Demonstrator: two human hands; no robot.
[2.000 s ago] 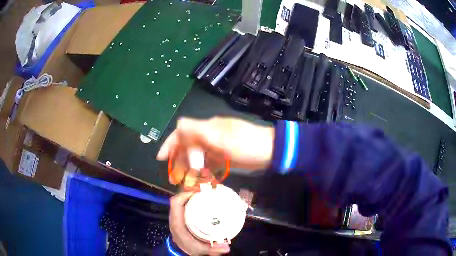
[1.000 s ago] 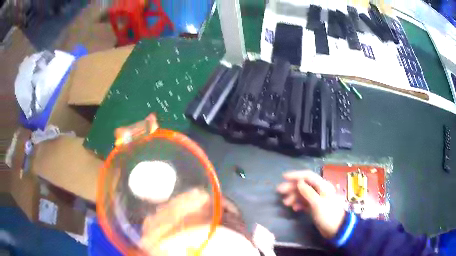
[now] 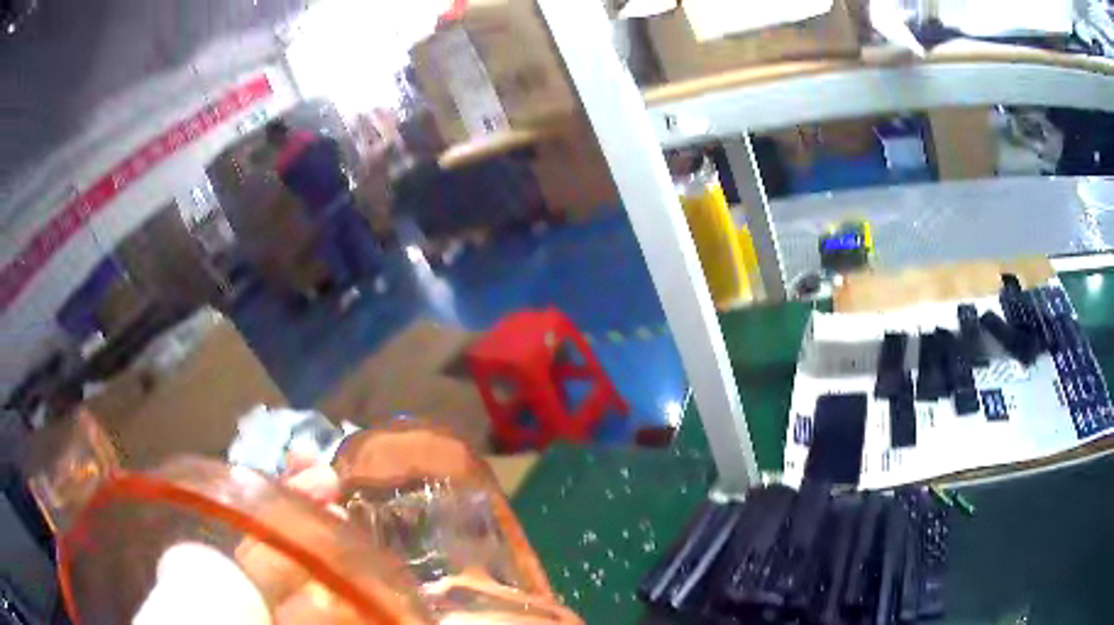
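A clear drinking jar with an orange rim (image 3: 220, 494) is large, close and tilted at the lower left. A clear orange-tinted part (image 3: 422, 470), perhaps its lid, shows just right of it. Blurred fingers of my left hand (image 3: 293, 580) show through and behind the jar, gripping it. The jar hides the rest of that hand. I cannot make out my right hand. Black remote controls (image 3: 806, 556) lie in a leaning row on the bench at the lower right, cut off by the bottom edge.
A white post (image 3: 654, 232) rises beside the remotes. More black parts lie on a white printed sheet (image 3: 843, 342), with a flat black rectangle (image 3: 837, 433) at its near left. A red stool (image 3: 538, 372) stands on the floor. A person (image 3: 324, 195) is far back left. A shelf (image 3: 855, 92) crosses the top right.
The view has tilted up, showing the room, stool and shelf. The jar has come close at the lower left. My right hand and the red-brown fixture have left the picture.
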